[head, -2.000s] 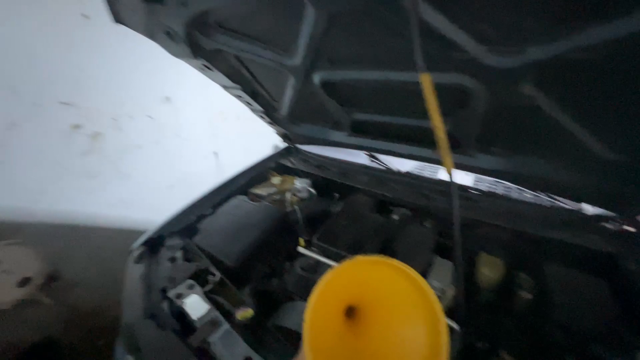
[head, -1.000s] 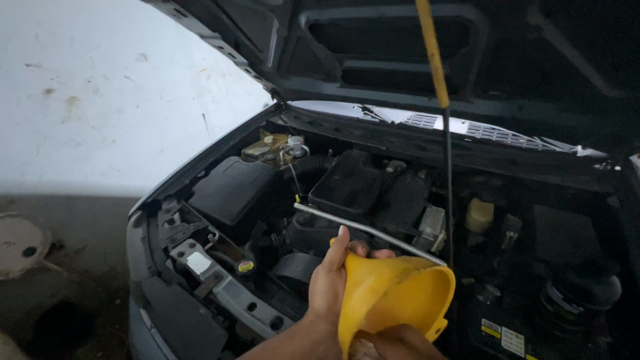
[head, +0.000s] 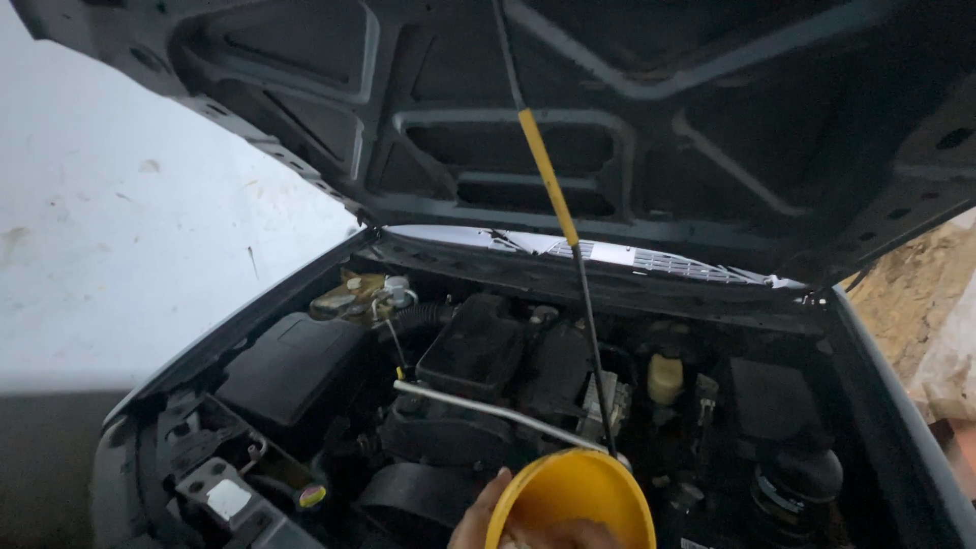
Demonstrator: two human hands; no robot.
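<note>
A yellow plastic funnel [head: 577,488], its wide mouth facing me, is at the bottom centre over the engine bay. My left hand [head: 479,512] grips its outer left side. Inside the mouth, at the lower edge, fingers of my right hand [head: 583,531] show; what they hold or touch is unclear. The funnel's spout is hidden. Behind it a metal pipe [head: 496,412] runs across the engine, near the black plastic engine cover [head: 474,343].
The raised hood [head: 503,152] hangs above, held by a prop rod with a yellow sleeve [head: 547,175]. A yellowish fluid reservoir [head: 665,379] stands right of the engine, a black air-filter-like box [head: 293,366] left. A yellow-marked cap [head: 312,496] sits front left. A white wall [head: 137,191] is at left.
One second ago the funnel was seen more from its side, with my left hand around it; now its mouth faces me and less of both hands shows. The view has tilted up.
</note>
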